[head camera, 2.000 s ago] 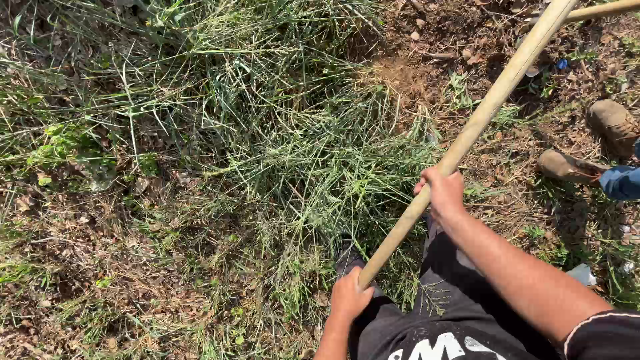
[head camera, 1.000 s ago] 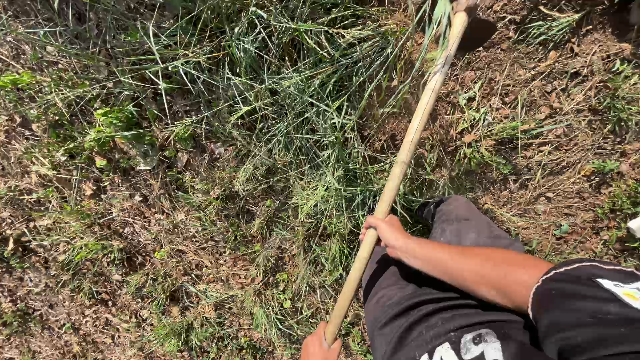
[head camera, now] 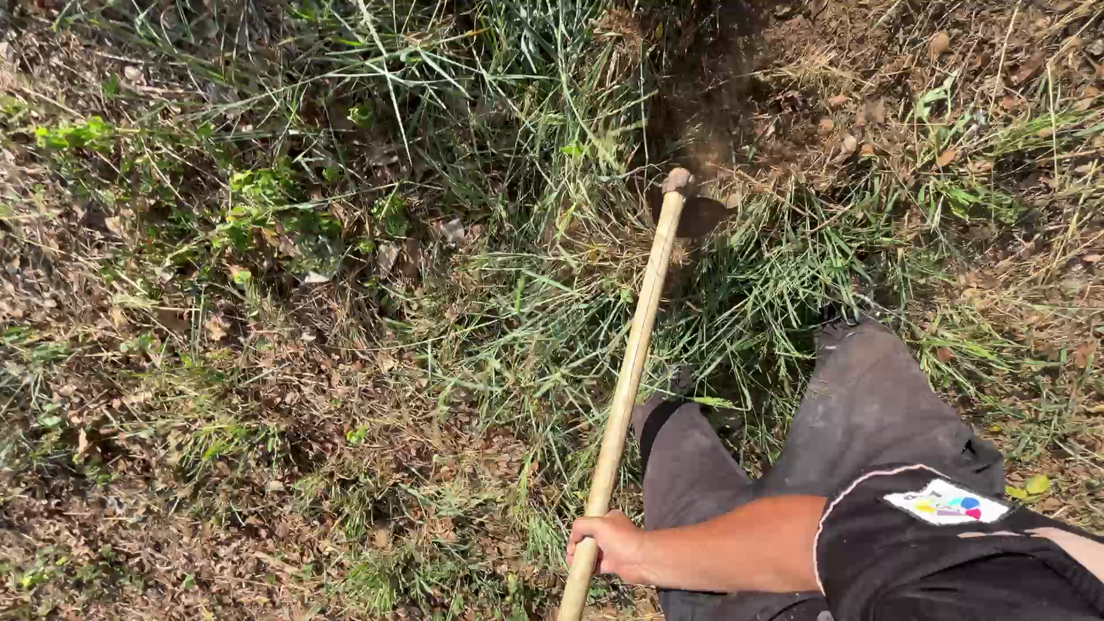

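My right hand (head camera: 606, 545) is closed around the pale wooden handle (head camera: 634, 362) of a hoe, low in the view. The handle slants up to the rusty socket end (head camera: 679, 181). A dark metal blade (head camera: 703, 216), partly hidden by grass and shadow, lies just beside that end, at the pile of pulled or cut grass (head camera: 759, 285). The bottom of the handle runs out of the frame, and my left hand is out of view.
My legs in dark trousers (head camera: 862, 397) stand close to the right of the handle, with feet largely hidden by grass. Long green grass (head camera: 517, 103) covers the upper middle. Bare brown soil (head camera: 776, 112) shows beyond the blade, and dry leaf litter (head camera: 198, 526) spreads at left.
The hoe's head has come down from the upper right, closer to my legs, and my right hand is lower. My left hand, earlier on the handle's lower part, has left the view.
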